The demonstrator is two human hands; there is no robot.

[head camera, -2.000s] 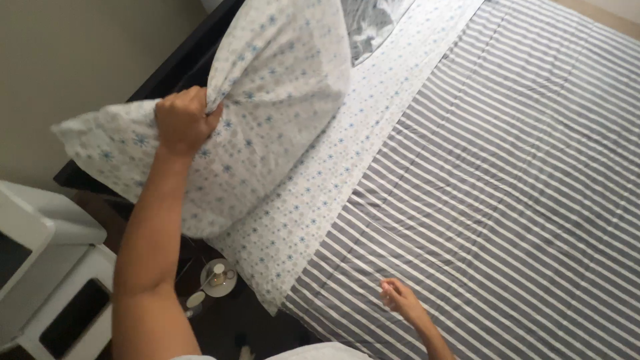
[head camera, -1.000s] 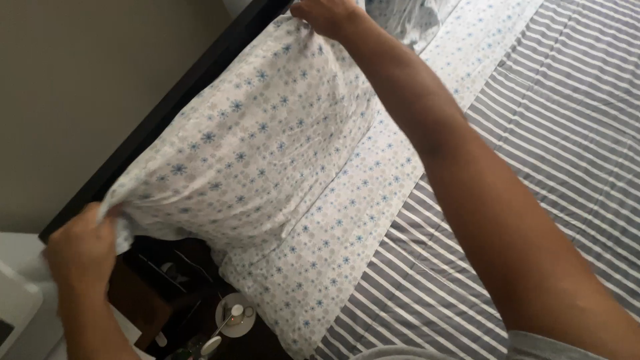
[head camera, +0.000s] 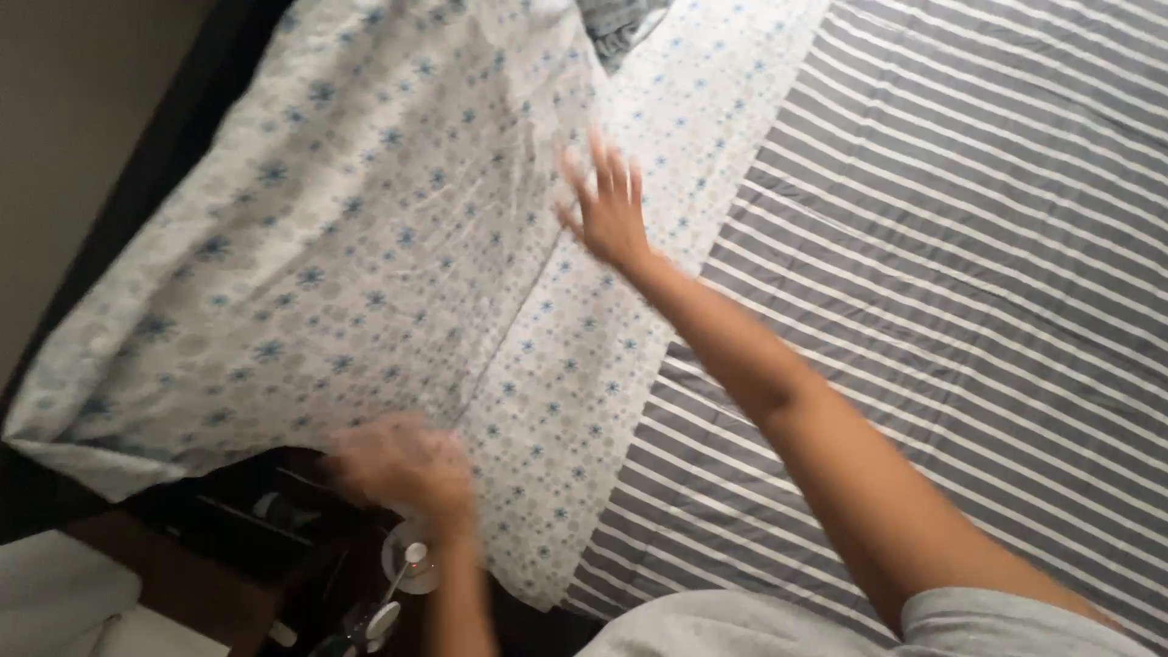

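Observation:
A white pillow in a snowflake-print case (head camera: 365, 237) lies at the head of the bed, against the dark headboard. My left hand (head camera: 401, 465), blurred, is at the pillow's near lower edge, holding nothing that shows. Over the pillow's right edge is my right hand (head camera: 607, 201), fingers spread; whether it touches the cloth cannot be told. Beneath runs a matching snowflake sheet (head camera: 566, 401), folded over beside a grey and white striped cover (head camera: 912, 274).
The dark headboard (head camera: 155, 173) runs along the upper left. White furniture (head camera: 64, 593) stands at the lower left. Small round items, one a pale dish (head camera: 401, 552), sit on a dark surface beside the bed. A grey patterned cloth (head camera: 620, 27) is at the top.
Both hands have let go of the pillow's far and near corners, where they gripped it a second ago, and moved toward its right side. The pillow now lies along the headboard.

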